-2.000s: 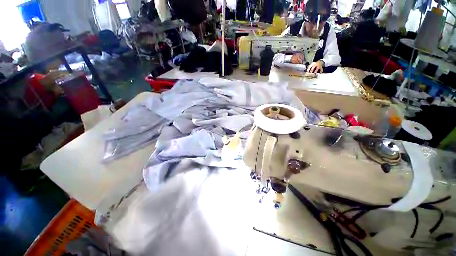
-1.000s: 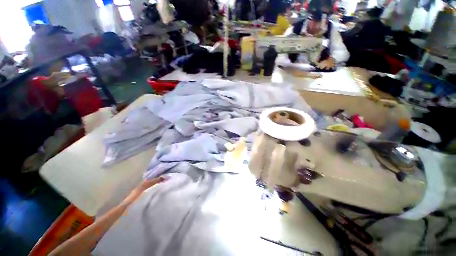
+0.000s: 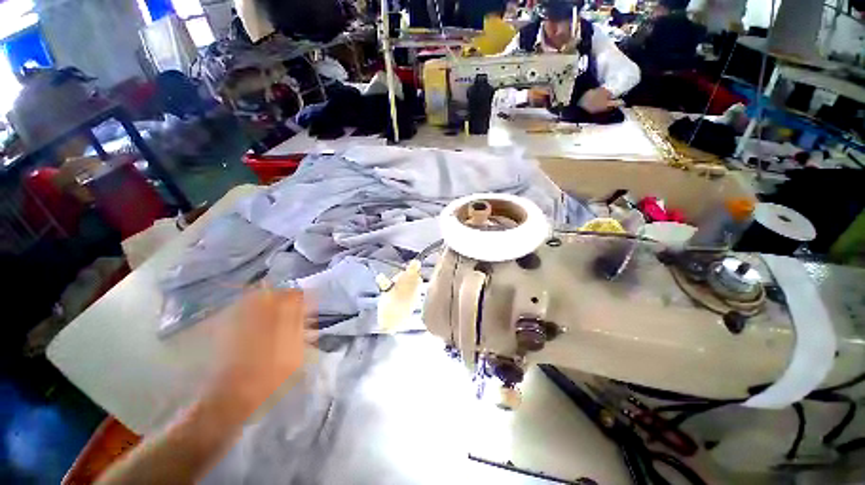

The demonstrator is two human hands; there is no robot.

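Note:
My left hand (image 3: 270, 336) is blurred, over the near left part of the light grey garment pieces (image 3: 351, 208). Its fingers point away from me, and whether it grips cloth cannot be told. One grey piece (image 3: 313, 417) lies flat below the hand and runs toward the bright light at the needle. The cream sewing machine head (image 3: 607, 313) stands at the right, its presser foot and needle area (image 3: 488, 384) in glare. My right hand is not in view.
A white tape roll (image 3: 495, 227) sits on the machine head and a loose white tape strip (image 3: 806, 332) hangs at its right. Black-handled shears (image 3: 621, 431) lie right of the needle. An orange crate (image 3: 100, 450) is at lower left. A person (image 3: 607, 71) works at another machine behind.
My left forearm came in from the lower left, and the hand is now higher and larger over the cloth. The view has shifted, so the machine appears further left.

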